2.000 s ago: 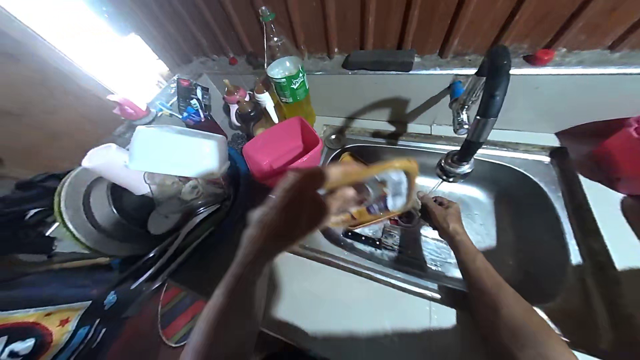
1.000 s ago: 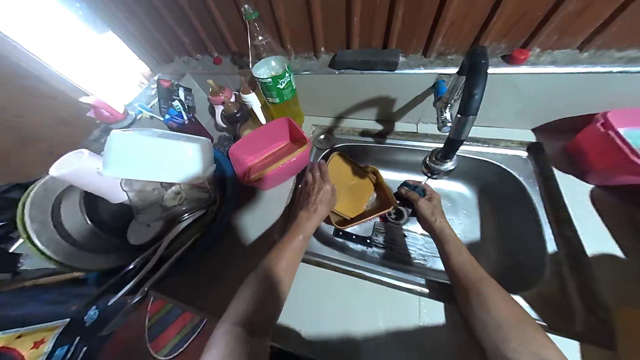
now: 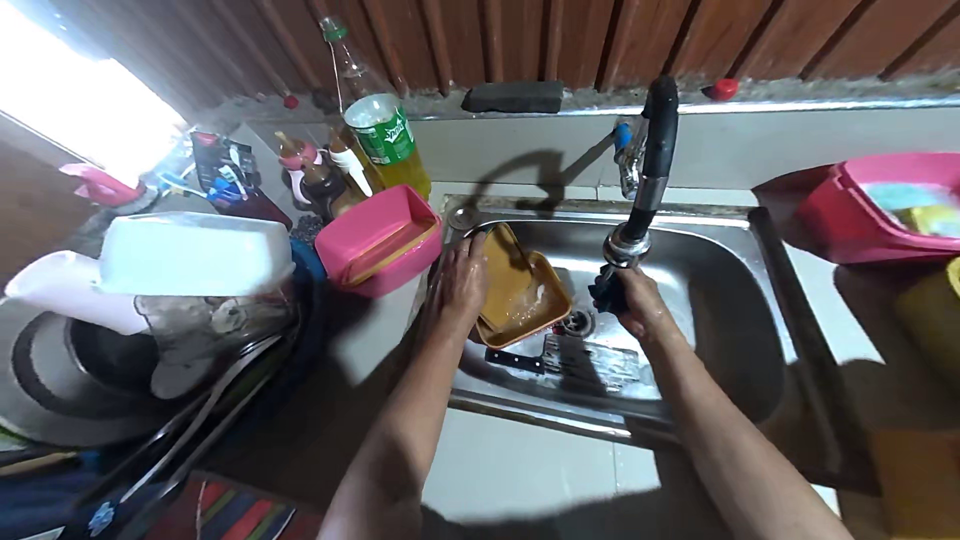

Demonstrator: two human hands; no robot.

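Observation:
My left hand (image 3: pixel 463 279) grips the left edge of a yellow-brown plastic container (image 3: pixel 551 304), which stands in the left part of the steel sink (image 3: pixel 720 300). A flat piece of the same colour (image 3: pixel 504 274) leans inside it, and some water or suds show there. Under the faucet (image 3: pixel 651 165), my right hand (image 3: pixel 640 300) holds a small dark object (image 3: pixel 609 291); its kind is unclear. Below the container, a wide-bladed knife with a black handle (image 3: pixel 514 361) lies on the sink's bottom by the drain (image 3: pixel 576 324).
Left of the sink stand a pink plastic tub (image 3: pixel 379 240), a soda bottle with yellow-green liquid (image 3: pixel 382 131) and a blue basin (image 3: pixel 309 274) piled with dishes and a white container (image 3: pixel 195 253). A pink tub (image 3: pixel 885 210) holding a sponge (image 3: pixel 930 220) is at right.
The yellow-brown container, blurred and raised two seconds ago, is now down in the sink. My right hand has moved in beneath the faucet with the dark object.

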